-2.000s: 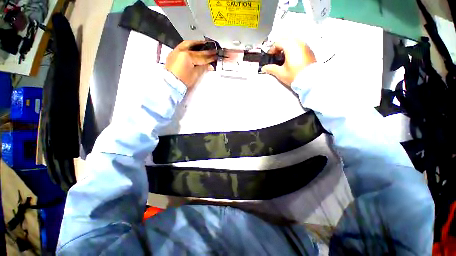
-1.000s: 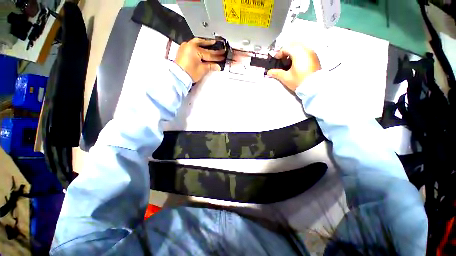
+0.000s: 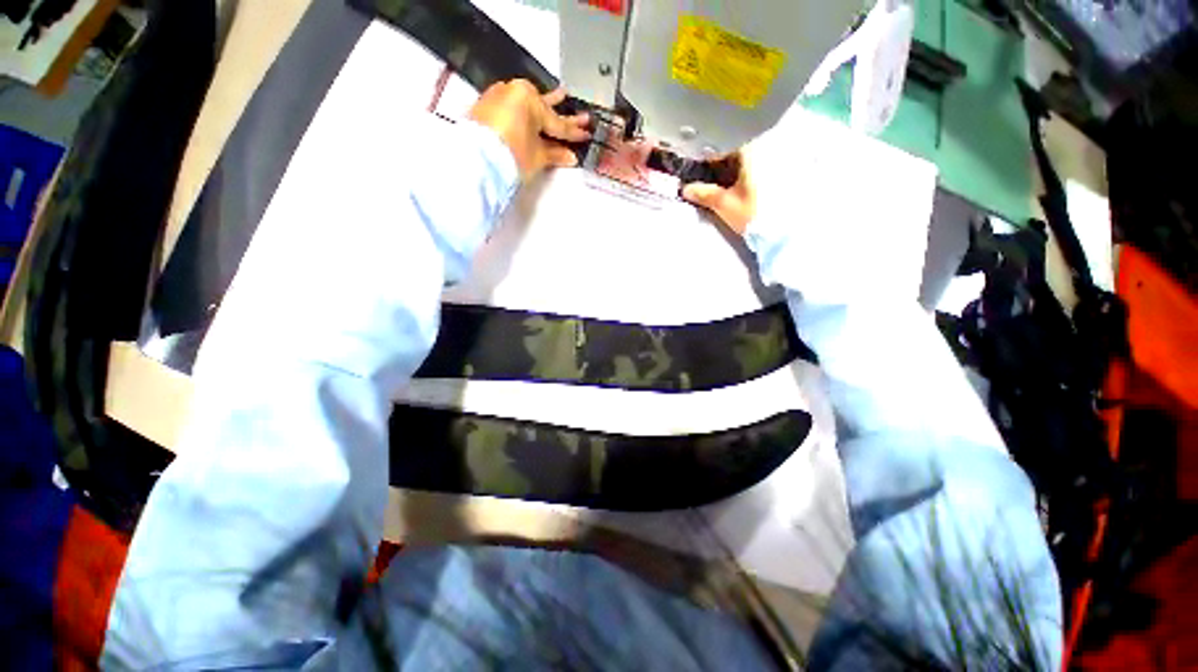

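A camouflage shoulder strap (image 3: 460, 37) runs from the upper left to the needle area of the white sewing machine (image 3: 657, 66). My left hand (image 3: 530, 125) is closed on this strap's end at the left of the presser clamp (image 3: 602, 138). My right hand (image 3: 727, 194) pinches a dark webbing strap (image 3: 683, 166) just right of the needle area. A pinkish template (image 3: 628, 160) shows between my hands. Two more camouflage straps, an upper one (image 3: 618, 352) and a lower one (image 3: 591, 457), lie crosswise on the white sheet (image 3: 591, 250); my left sleeve hides their left ends.
A dark grey sheet (image 3: 256, 171) lies left of the white sheet. A stack of shoulder straps (image 3: 79, 289) hangs over the left table edge. A tangled pile of black webbing (image 3: 1038, 355) is at right. A green surface (image 3: 979, 131) lies behind the machine, with orange-red cloth (image 3: 1163, 328) at far right.
The view has turned and shifted, so the machine appears tilted and farther right. Both hands remain beside the needle area, holding the work.
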